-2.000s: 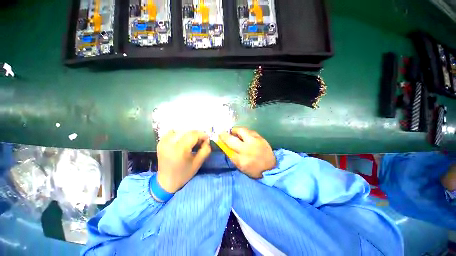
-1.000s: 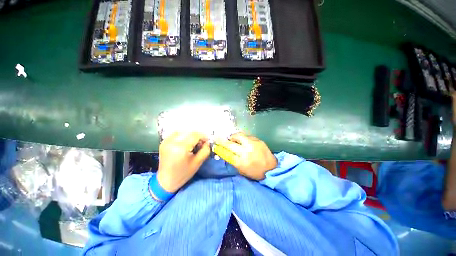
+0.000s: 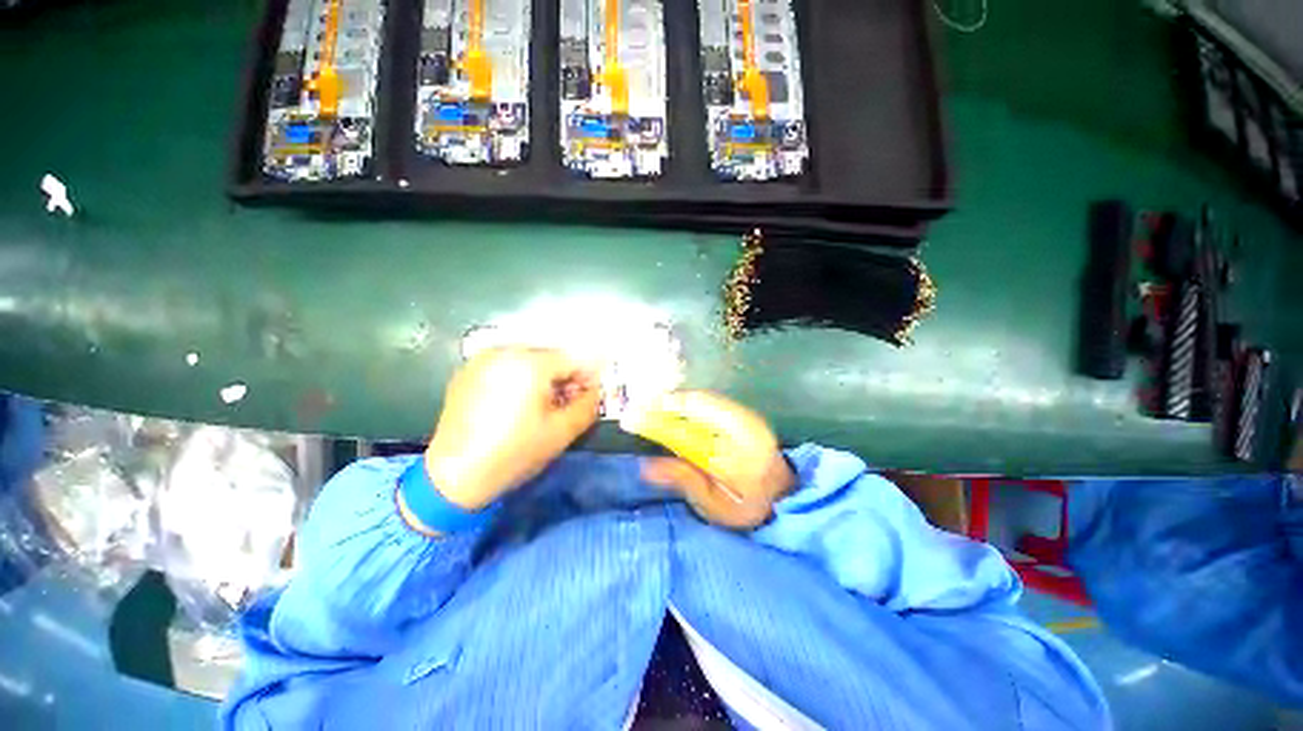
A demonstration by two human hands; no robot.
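A phone mid-frame [image 3: 600, 331] lies on the green mat in front of me, glaring white, so its details are washed out. My left hand [image 3: 503, 421] lies on its left and near part, fingertips bent at the near edge; whether it grips the frame or a cable is hidden by glare. My right hand [image 3: 722, 457] is closed around a yellow hand tool [image 3: 686, 433], whose pale tip points left at the frame's near right edge. A black coaxial cable bundle [image 3: 829, 286] with gold ends lies to the right, beyond the frame.
A black foam tray [image 3: 879, 179] at the back holds several phone mid-frames [image 3: 615, 129]. White scraps [image 3: 233, 393] lie at the left. Black and striped parts [image 3: 1186, 343] lie at the right. Clear plastic bags [image 3: 222, 500] are below left. A blue sleeve [image 3: 1186, 571] shows at lower right.
My left hand has shifted slightly up over the frame. The yellow tool has turned slightly and more of it shows; my right hand's fingers have curled lower. The neighbour's arm at far right has left view.
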